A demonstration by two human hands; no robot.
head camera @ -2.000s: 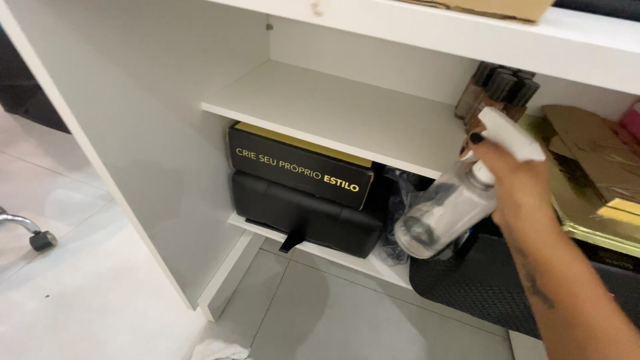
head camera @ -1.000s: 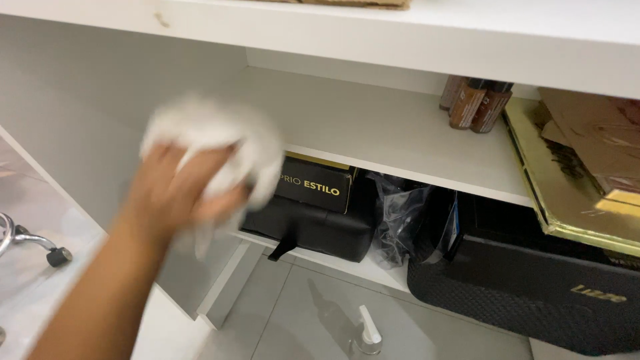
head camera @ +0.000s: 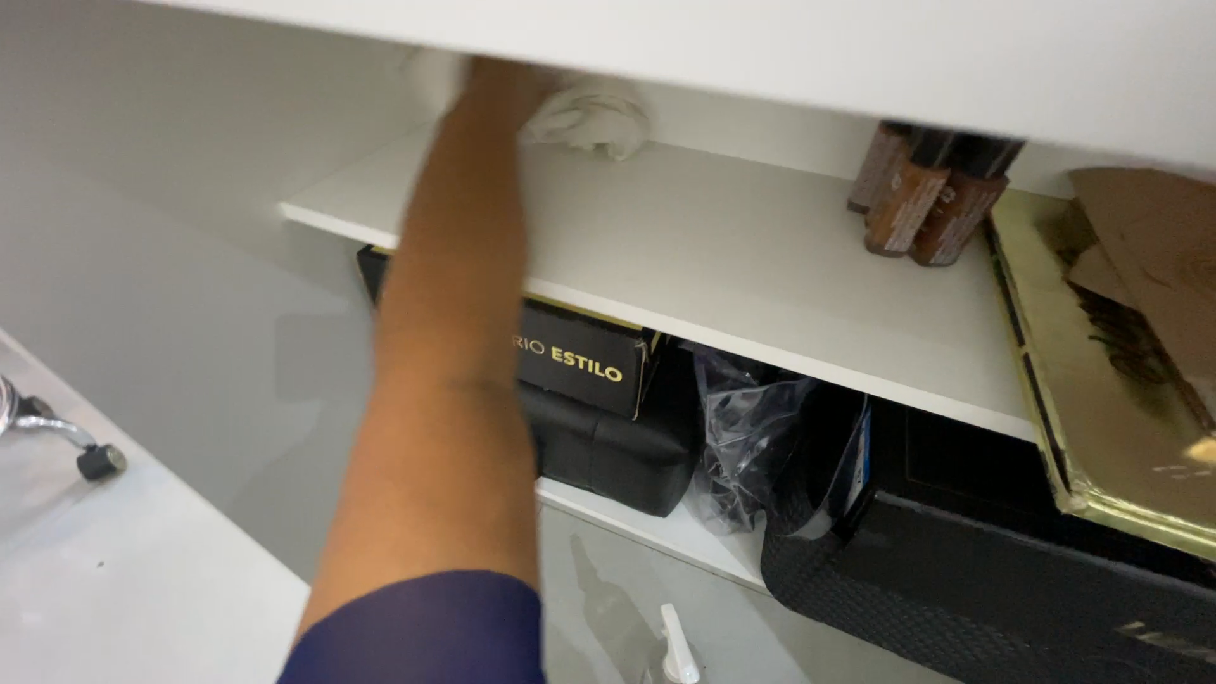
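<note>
My left hand (head camera: 508,81), blurred and partly hidden behind the edge of the upper board, is at the back left of the white middle shelf (head camera: 722,247). It presses a crumpled white cloth (head camera: 598,119) there, and the cloth bulges out on both sides of the hand. The forearm, with a dark blue sleeve, crosses over the shelf's front edge. Below, on the tiled floor, is a spray bottle, of which the white trigger head (head camera: 677,651) shows best. My right hand is out of view.
Small cosmetic bottles (head camera: 936,199) with dark caps stand on the shelf, left of a gold flat box (head camera: 1073,380). Underneath are a black box with gold lettering (head camera: 589,361), a black case (head camera: 608,442), a clear plastic bag (head camera: 746,427) and a large black textured case (head camera: 950,570).
My left hand has moved with the cloth from in front of the cabinet to the shelf's back. Two seconds ago my right hand held the spray bottle; it now stands on the floor, let go.
</note>
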